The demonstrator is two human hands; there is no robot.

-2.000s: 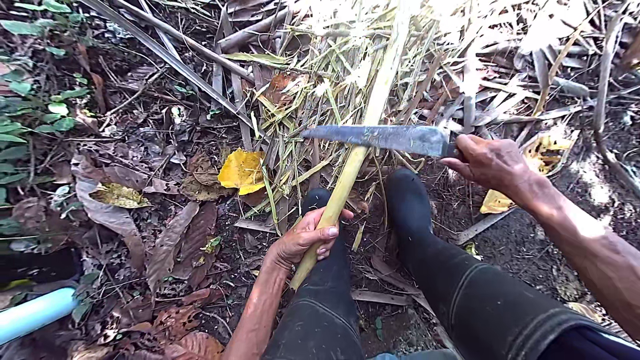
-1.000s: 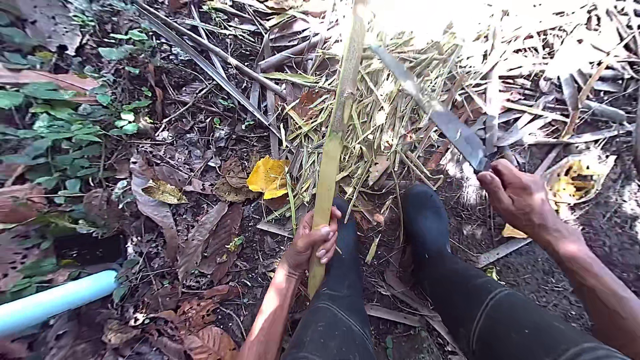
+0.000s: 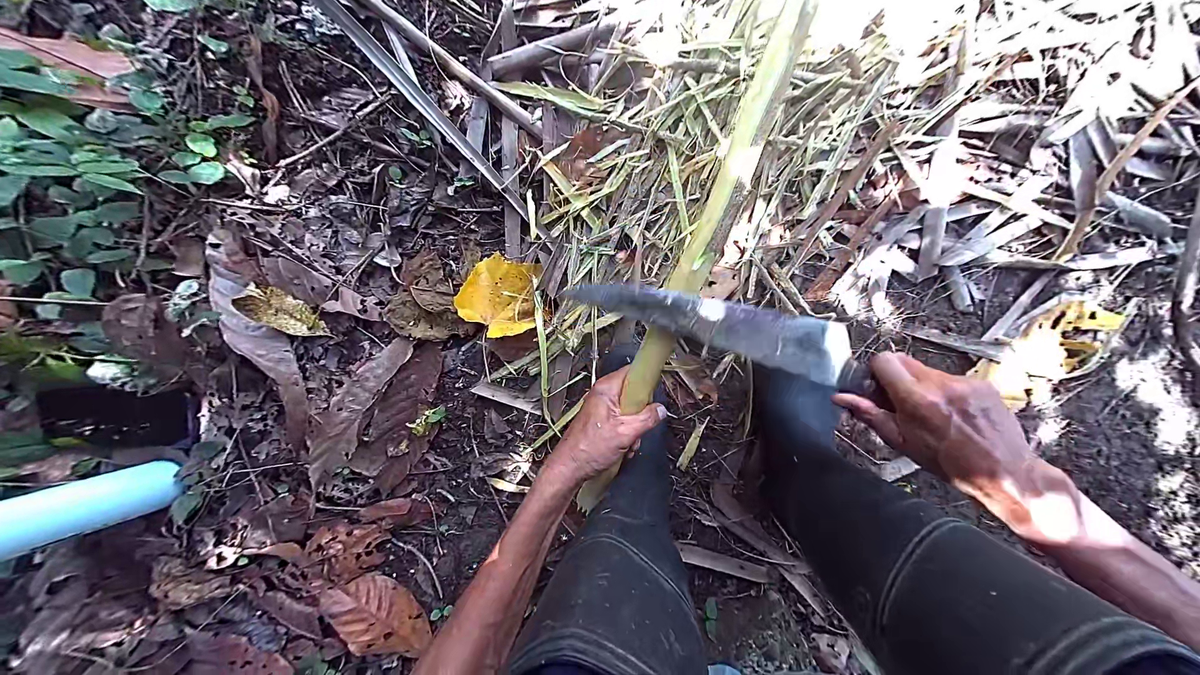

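Observation:
My left hand (image 3: 605, 427) grips the lower end of a long yellow-green stick (image 3: 712, 216), which slants up and to the right over a heap of shavings. A machete (image 3: 741, 328) is in my right hand (image 3: 947, 422), held by its handle. Its broad dark blade lies across the stick a little above my left hand, with the tip pointing left; the blade is slightly blurred. The stick's surface looks pale and stripped along much of its length. Its top end runs out of view.
Light green and yellow shavings (image 3: 647, 178) cover the ground ahead. My dark boots (image 3: 619, 572) stand among dry leaves. A yellow leaf (image 3: 498, 295) lies left of the stick. A light blue pipe (image 3: 89, 506) enters from the left, below green plants (image 3: 75, 187). Dry fronds lie at the upper right.
The machete has come back from beyond the stick's right side to lie across it near my left hand. My left hand has kept its hold on the stick.

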